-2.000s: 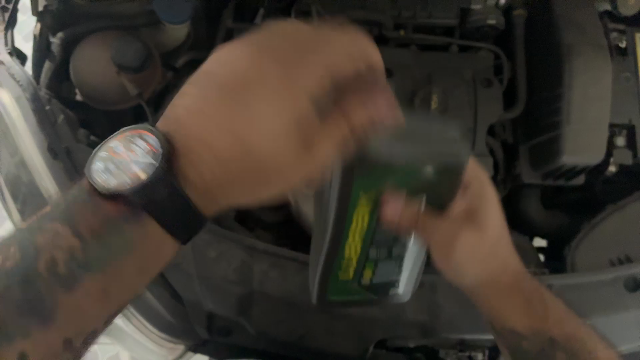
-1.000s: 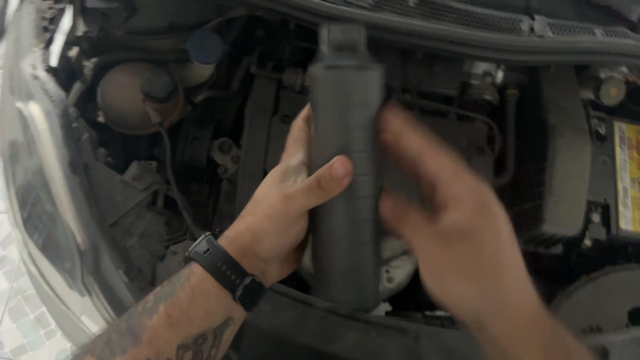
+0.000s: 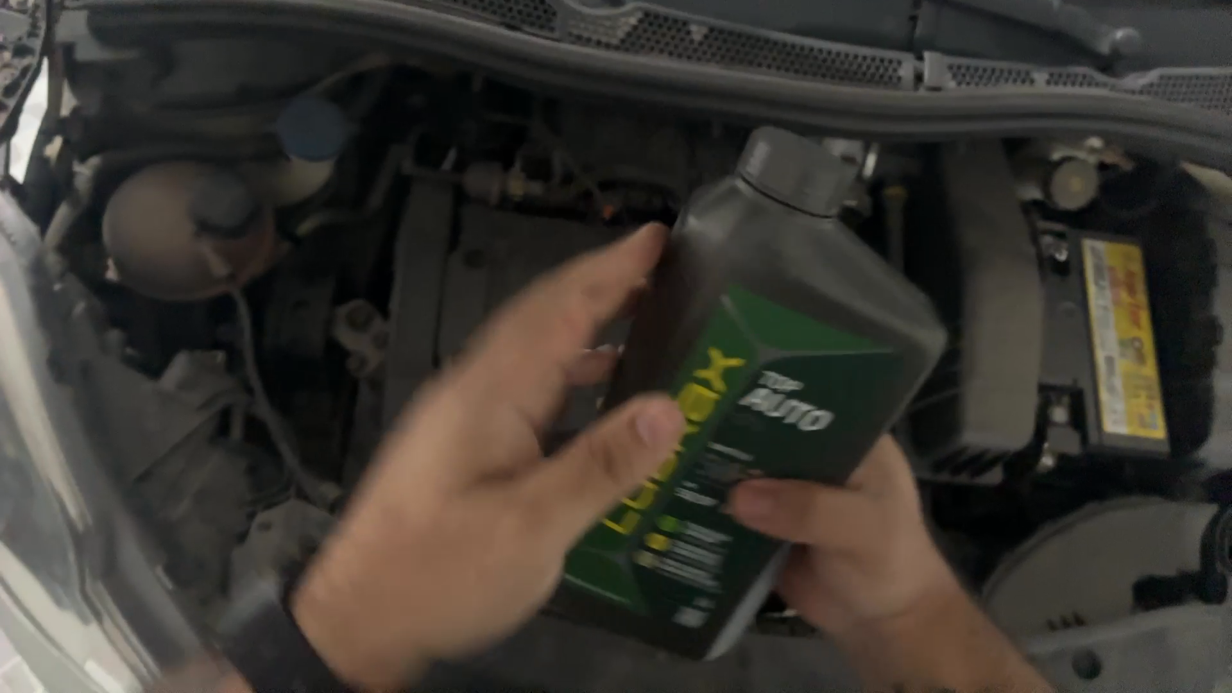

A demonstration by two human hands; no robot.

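A dark plastic motor oil bottle (image 3: 770, 366) with a green label and a grey screw cap (image 3: 794, 171) is held tilted over the engine, its cap end up and to the right. My right hand (image 3: 857, 549) grips its lower right side, with the thumb across the label. My left hand (image 3: 491, 462) is at the bottle's left side, thumb on the label edge and fingers spread along the far edge; it is blurred, and whether it bears any weight cannot be told. The cap is on the bottle. Behind it lies the engine cover (image 3: 510, 279), partly hidden.
A round coolant expansion tank (image 3: 183, 231) and a blue reservoir cap (image 3: 313, 127) are at the left. A car battery (image 3: 1107, 337) with a yellow label is at the right, beside a black housing (image 3: 991, 308). The perforated cowl grille (image 3: 751, 43) runs along the top.
The bottle, upright with a narrow side showing one second ago, now leans right with its labelled face showing. My left hand has loosened from its wrap around the bottle.
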